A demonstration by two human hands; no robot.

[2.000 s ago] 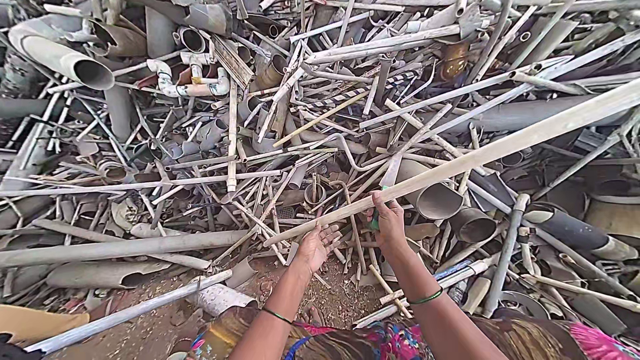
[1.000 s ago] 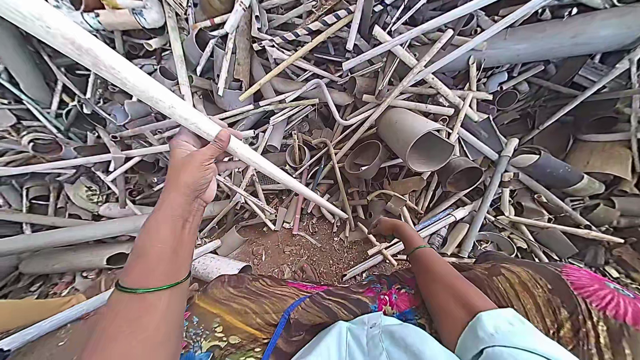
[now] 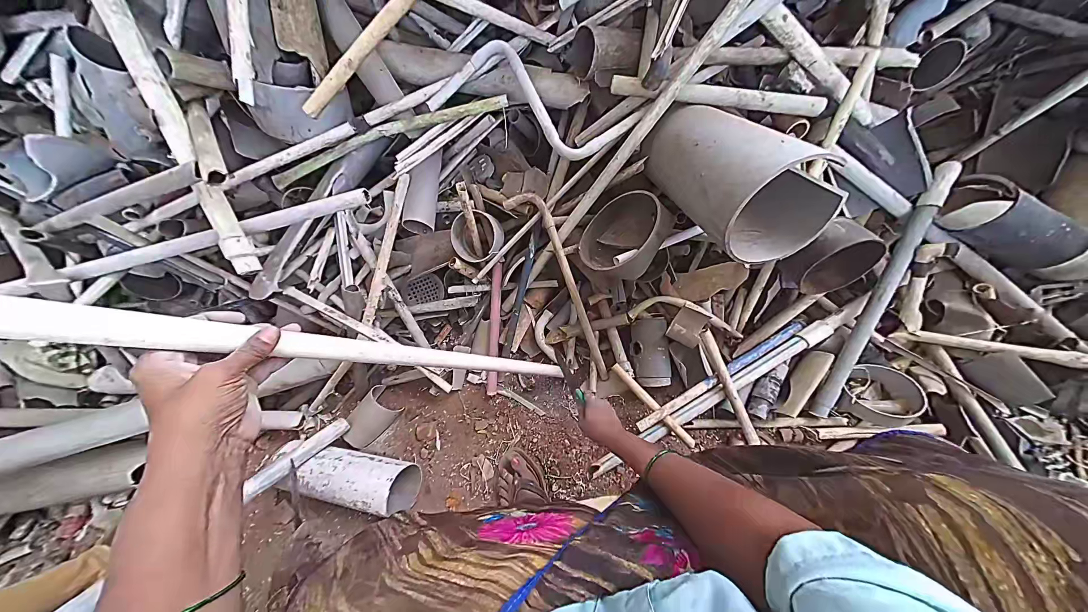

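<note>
A long, pale plastic pipe (image 3: pixel 357 347) runs from the left edge to the middle of the view, its end close to my right hand. My left hand (image 3: pixel 208 378) grips it from beneath, with the thumb along the top. My right hand (image 3: pixel 599 418) is closed on a tool with a green handle (image 3: pixel 580 396), and a dark blade or head (image 3: pixel 574 376) rises from it at the pipe's end. The kind of tool is too small to tell.
Heaped scrap pipes surround my hands, among them a wide grey pipe (image 3: pixel 722 170) and a bent thin pipe (image 3: pixel 544 110). On the bare soil (image 3: pixel 463 442) near my sandalled foot (image 3: pixel 520 480) lies a short white pipe piece (image 3: pixel 357 480). A grey pipe (image 3: pixel 888 289) leans at the right.
The long pipe has swung from the upper right to the left side, and its end now lies by my right hand. My left hand has moved left with it. The view has shifted closer to the ground.
</note>
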